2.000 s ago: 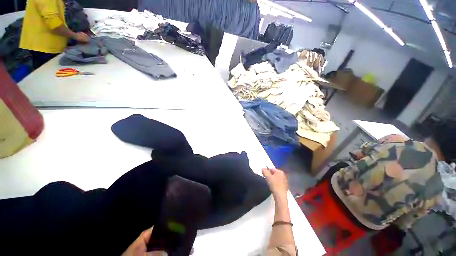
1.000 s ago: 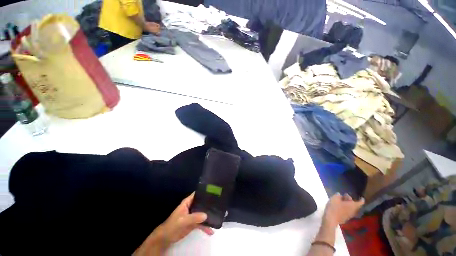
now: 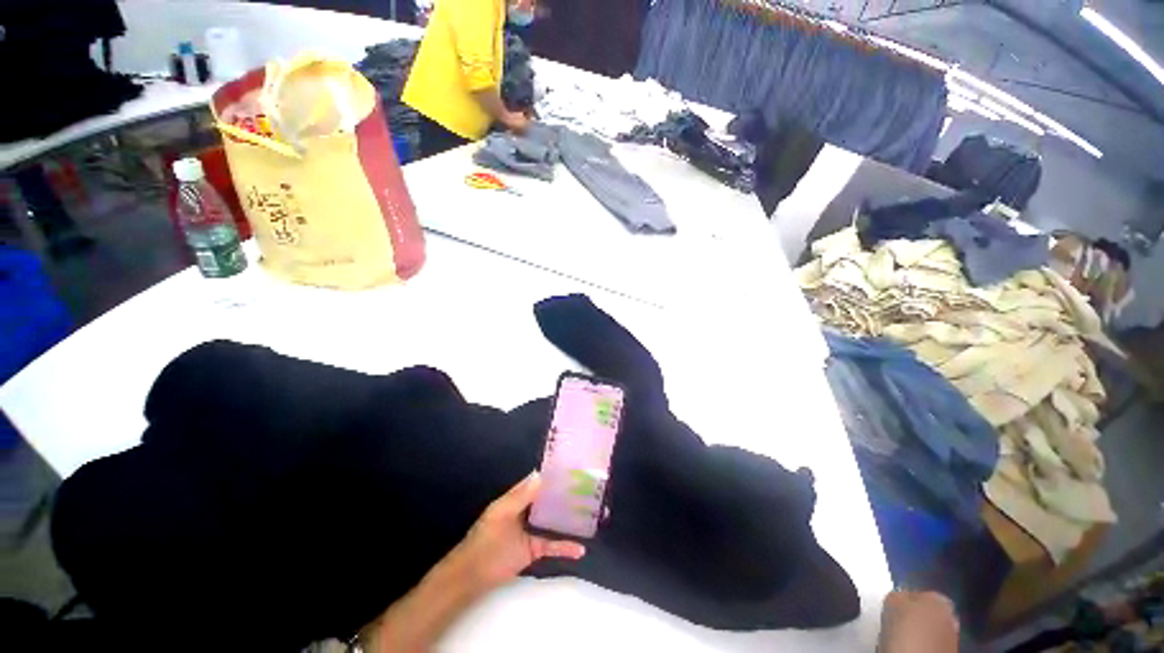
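Observation:
My left hand (image 3: 504, 536) holds a smartphone (image 3: 578, 455) upright over the black trousers. Its screen is lit pinkish white with green patches. The black trousers (image 3: 319, 498) lie heaped across the near white table (image 3: 472, 296), with one narrow end pointing away from me. My right hand (image 3: 918, 625) is at the lower right by the table edge, blurred and partly cut off by the picture's bottom. Its fingers are not clear, and I cannot tell if it holds anything.
A yellow-cream and red carrier bag (image 3: 319, 191) and a clear bottle (image 3: 208, 223) stand at the left. A person in yellow (image 3: 456, 70) handles grey trousers (image 3: 613, 181) beside orange scissors (image 3: 485, 181). Beige garments (image 3: 1008, 344) and denim-blue garments (image 3: 906, 415) are heaped at the right.
The view has swung left, bringing in the bag and bottle. The phone screen has gone from dark to lit. My right hand has dropped towards the bottom edge of the picture.

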